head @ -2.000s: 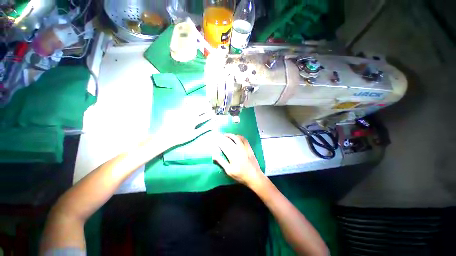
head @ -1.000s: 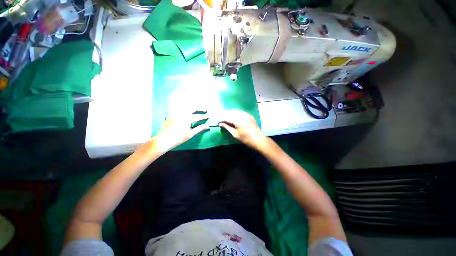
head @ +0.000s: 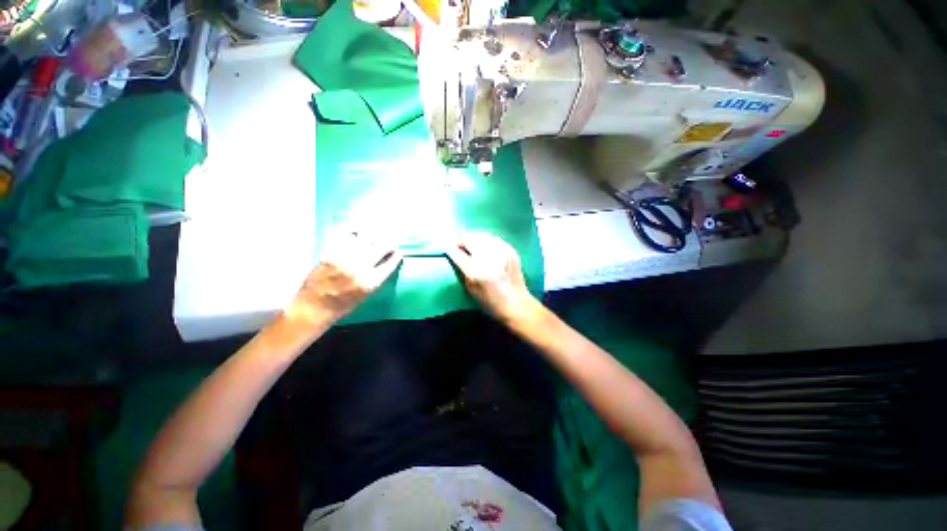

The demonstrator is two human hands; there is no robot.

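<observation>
A large green fabric panel (head: 509,207) lies flat on the white machine table, its front edge at the table's front edge. The lamp glare whitens its middle. A narrow folded edge (head: 424,255) runs between my hands. My left hand (head: 348,275) pinches its left end, and my right hand (head: 488,272) pinches its right end. Whether the fold belongs to a smaller piece is lost in the glare. The sewing machine's needle area (head: 465,156) is above and beyond my hands, over the panel.
The off-white machine head (head: 665,93) stands at right, with black scissors handles (head: 660,223) beneath. A folded green stack (head: 114,187) lies at left, below small clutter (head: 99,52). Another green piece (head: 358,62) lies at the panel's back. Green cloth (head: 613,415) hangs low at right.
From flat on the fabric near the needle, my hands have moved toward me and now pinch the folded edge. Over the last second they have drawn slightly apart. The view has tilted down.
</observation>
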